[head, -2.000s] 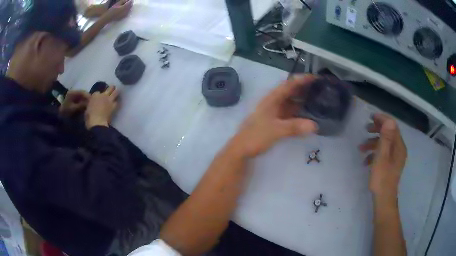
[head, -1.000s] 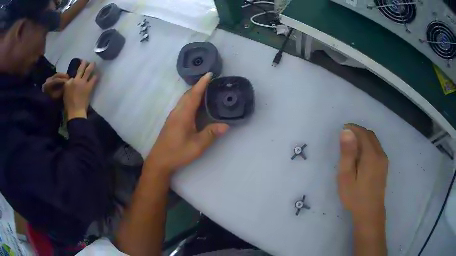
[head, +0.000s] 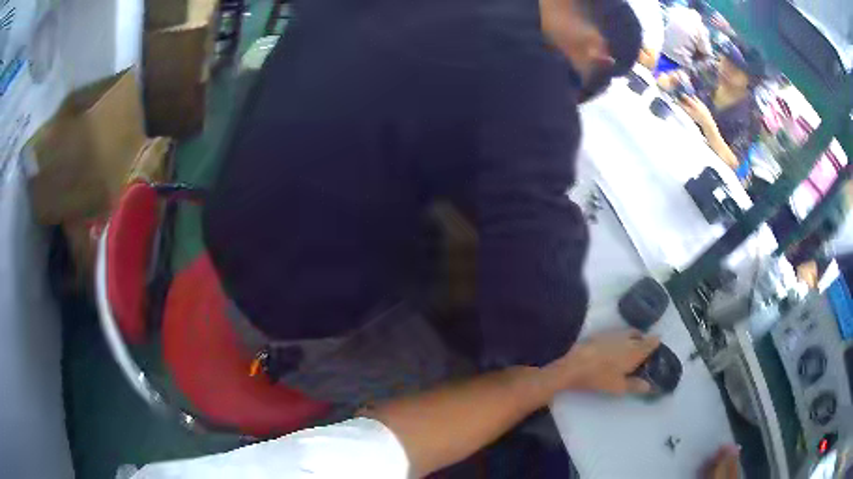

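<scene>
My left hand [head: 608, 363] is on the bench at the right, its fingers and thumb around the left side of a dark housing [head: 664, 369]. A second dark housing [head: 643, 302] stands just beyond it on the white bench. A small cross-shaped part [head: 672, 442] lies on the bench nearer to me. Only the fingers of my right hand [head: 723, 464] show, small and blurred at the bottom edge, so what it does cannot be told.
A seated person in dark clothes [head: 393, 159] fills the middle, on a red chair [head: 206, 337]. Cartons [head: 89, 150] stand at the left. The white bench [head: 608, 440] runs away to the upper right, with other people beyond. Grey units with fans [head: 806, 365] are at the right.
The view has swung far to the left, so the bench now lies at the right. My left hand still holds the housing beside the other one. My right hand has mostly left the picture.
</scene>
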